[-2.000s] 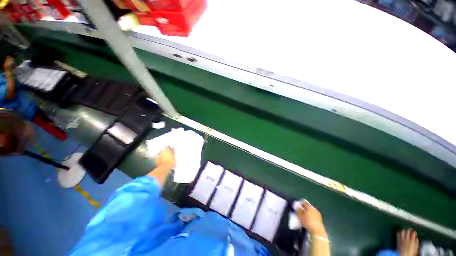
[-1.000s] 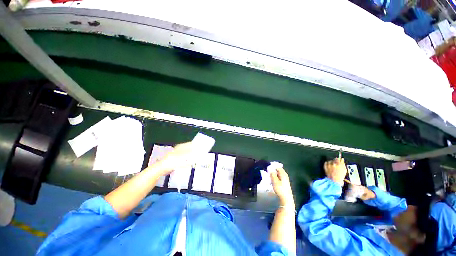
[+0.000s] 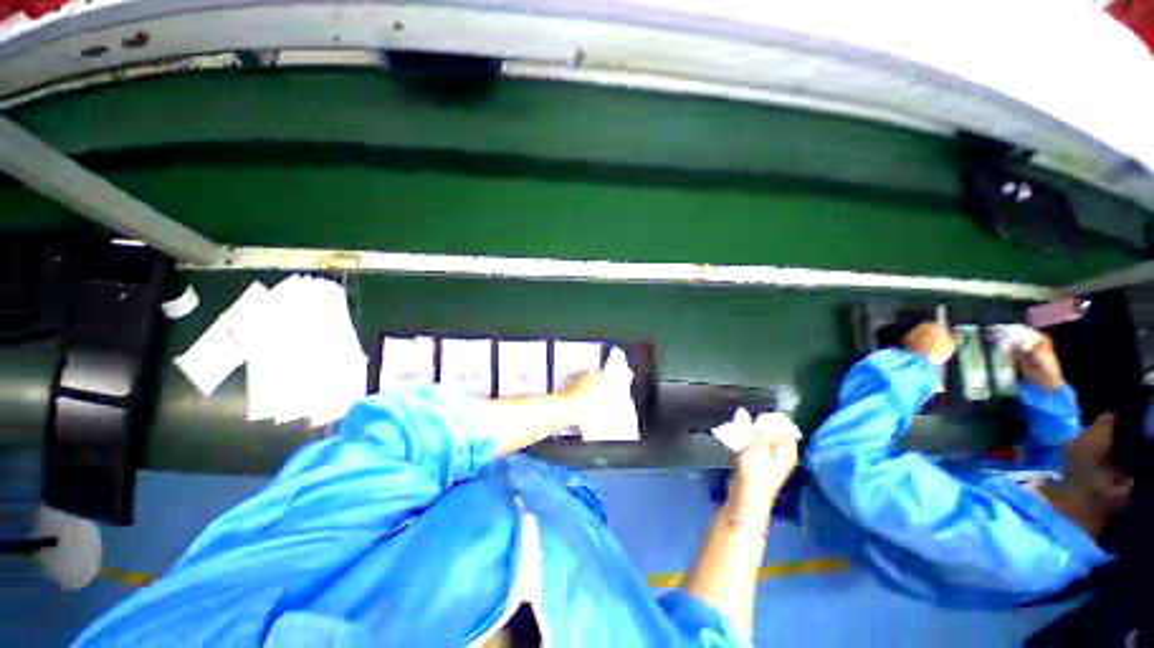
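A black phone tray (image 3: 644,380) lies in front of me with several white printed film sheets (image 3: 465,365) side by side in its slots. My left hand (image 3: 585,399) is at the tray's right end and holds a white film sheet (image 3: 614,408) over the last slot, tilted. Whether it touches the phone below cannot be told. My right hand (image 3: 763,458) is right of the tray, near the bench edge, and grips a crumpled white wiping cloth (image 3: 775,425). A fanned film sheet stack (image 3: 304,355) lies left of the tray.
Black trays (image 3: 95,380) stand at the far left, with a small white object (image 3: 180,303) beside them. A metal post (image 3: 108,190) slants above. A worker in a blue smock (image 3: 936,494) handles pale green phones (image 3: 972,363) at the right. A white shelf (image 3: 759,63) spans the top.
My left hand has moved right with the film sheet, from the left slots to the tray's right end. My right hand has moved away from the tray with the cloth. The view has turned.
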